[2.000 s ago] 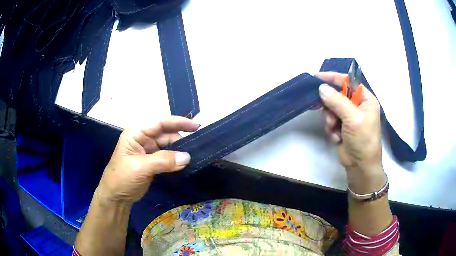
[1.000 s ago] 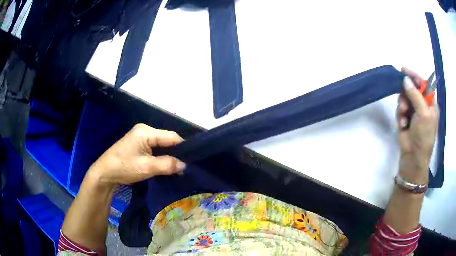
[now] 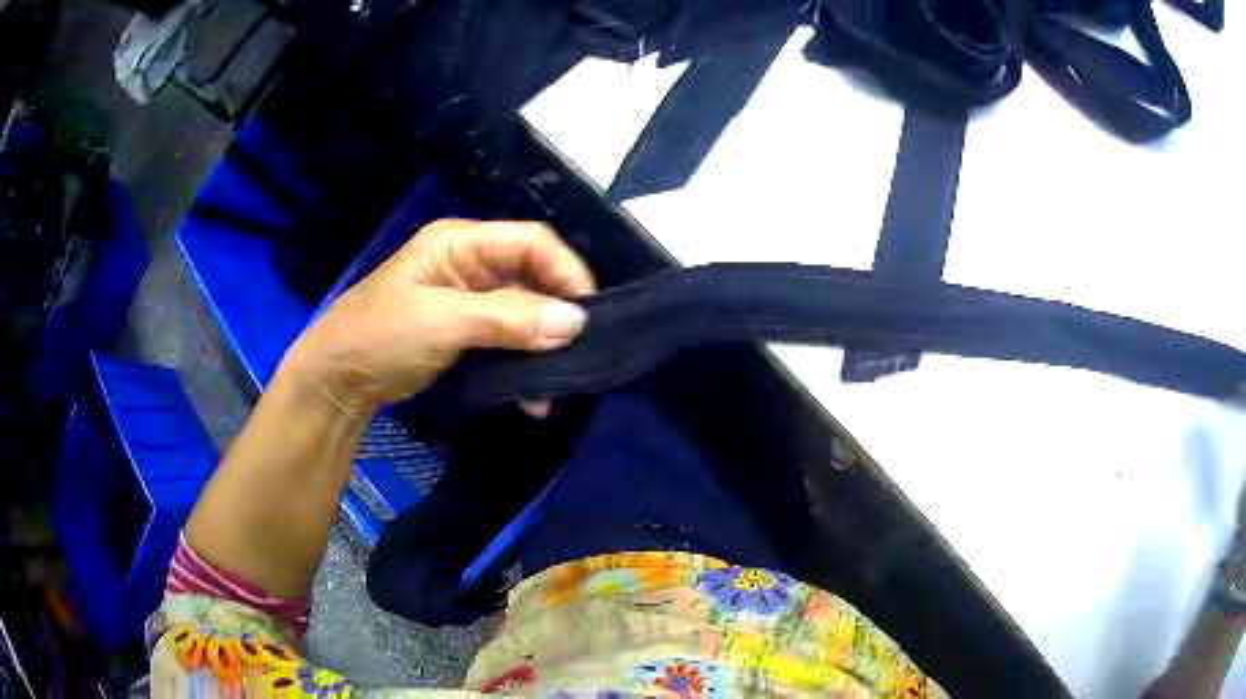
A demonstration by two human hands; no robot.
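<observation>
A long dark denim strip (image 3: 820,301) runs from my left hand across the table edge and out at the right rim of the picture. My left hand (image 3: 458,307) grips it between thumb and fingers, beyond the table edge. A short end of the strip hangs behind that hand. Of my right arm only the wrist and forearm (image 3: 1209,655) show at the lower right rim. My right hand is cut off, so its hold on the strip and the snips cannot be seen.
A heap of dark strips (image 3: 465,62) lies at the upper left of the white table (image 3: 1011,464). Looped strips (image 3: 943,62) lie at the back. One strip end (image 3: 929,191) passes under the stretched strip. Blue bins (image 3: 246,273) stand below the table's dark edge.
The view has swung to the left. My right hand has moved out of the picture at the right, with the orange snips. My left hand still grips the strip, now more of it stretched sideways.
</observation>
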